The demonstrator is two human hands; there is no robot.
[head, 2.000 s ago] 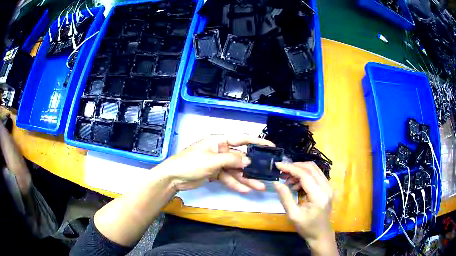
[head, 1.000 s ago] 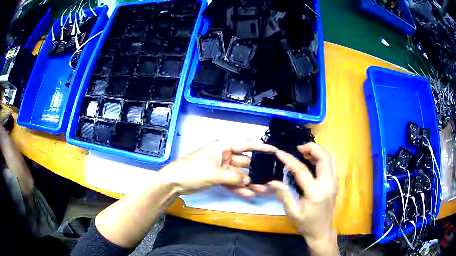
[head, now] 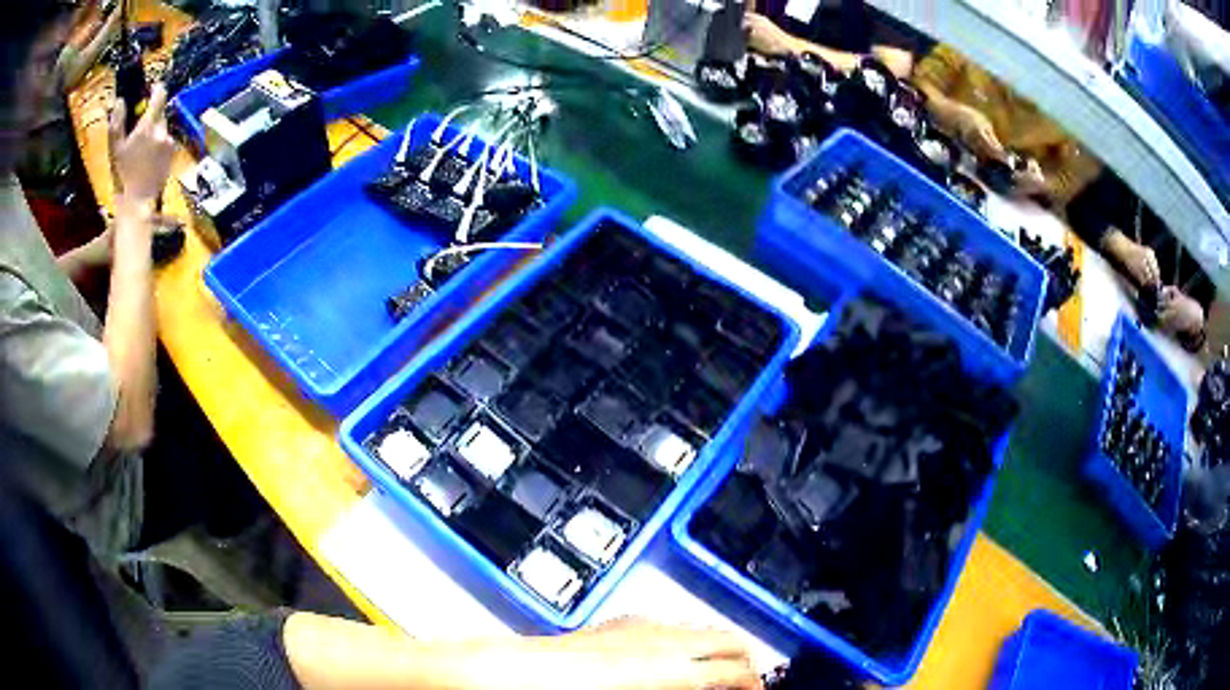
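My left hand [head: 661, 658] is at the bottom edge, partly cut off, over the white work sheet [head: 418, 580]; a small dark bit shows by its fingertips, but I cannot tell what it holds. My right hand is out of the picture. The tray of fitted housings [head: 452, 550], a blue bin, stands in the centre with square black housings in rows, some with bright shiny faces. The bin of loose housings [head: 809, 644] stands right of it, full of jumbled black parts.
A blue bin with white-wired units [head: 304, 290] stands left. A black-and-white device [head: 256, 148] and a person's raised hand [head: 142, 148] are beyond it. A blue small-parts bin [head: 809, 243] is at the far side. Other people's hands work at top right.
The view has swung left and up, so the bins sit lower and tilted. The housing and my right hand have left the picture; my left hand is now at its bottom edge.
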